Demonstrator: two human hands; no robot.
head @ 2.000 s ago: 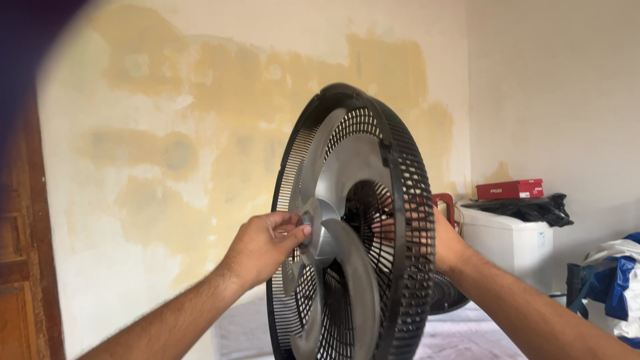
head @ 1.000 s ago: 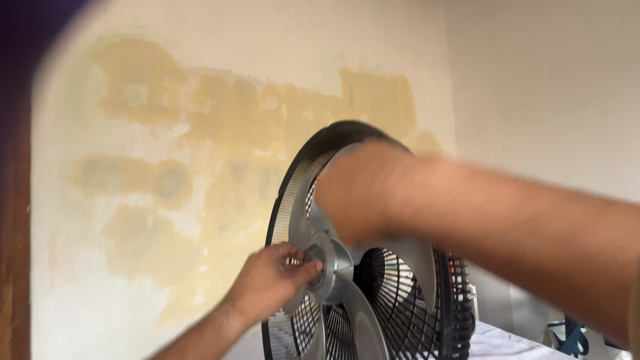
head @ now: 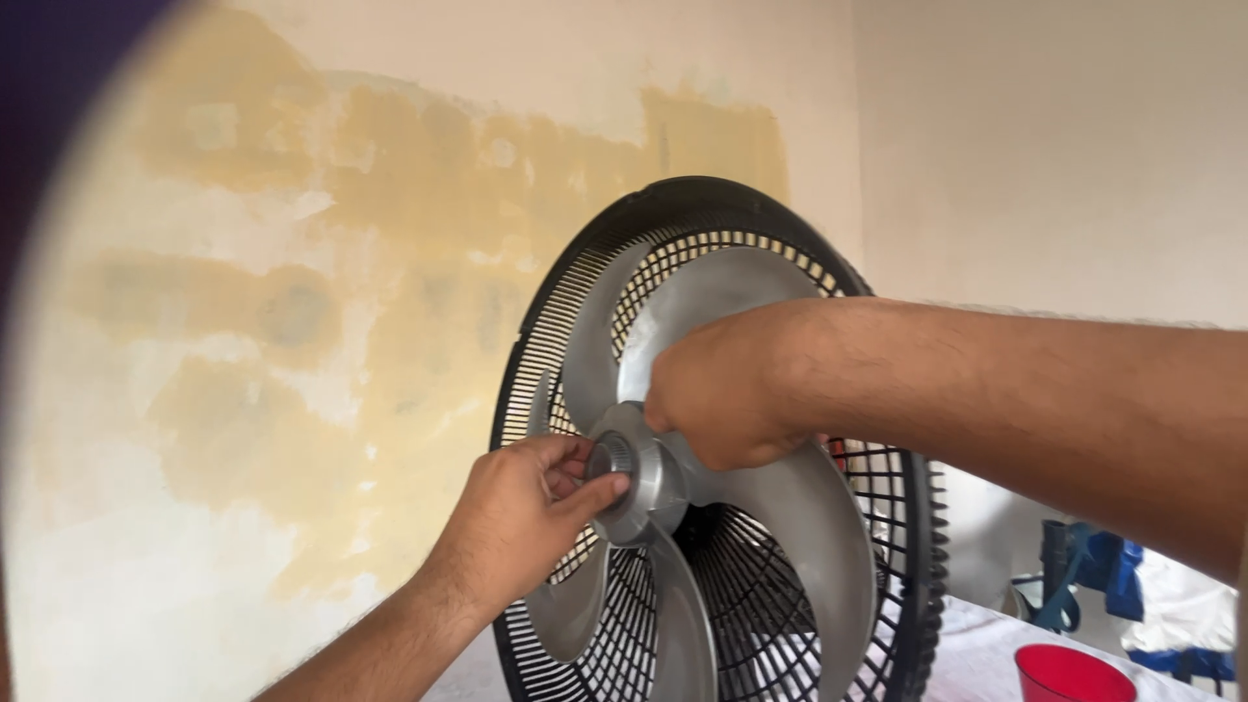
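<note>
A black plastic fan grille point(head: 924, 585) stands upright, its open side turned toward the left and me. Inside it are the silver-grey fan blades point(head: 829, 546), joined at a round hub point(head: 661, 487). My left hand point(head: 531, 507) pinches the ribbed knob point(head: 610, 460) at the hub's centre between thumb and fingers. My right hand point(head: 741, 385) reaches in from the right, its fingers curled against a blade close to the hub; the fingertips are hidden, so their exact grip cannot be told. The fan's lower edge lies out of view.
Behind the fan is a wall point(head: 429, 244) with patches of yellowish filler. A cloth-covered surface point(head: 985, 634) spreads below, with a red plastic cup point(head: 1072, 675) at the lower right. Blue and white plastic bags point(head: 1175, 604) lie beyond it.
My right hand has left the grille's outer right side and come round to the front, at the blades. My left hand has stayed at the hub. The view has shifted, bringing the red cup in.
</note>
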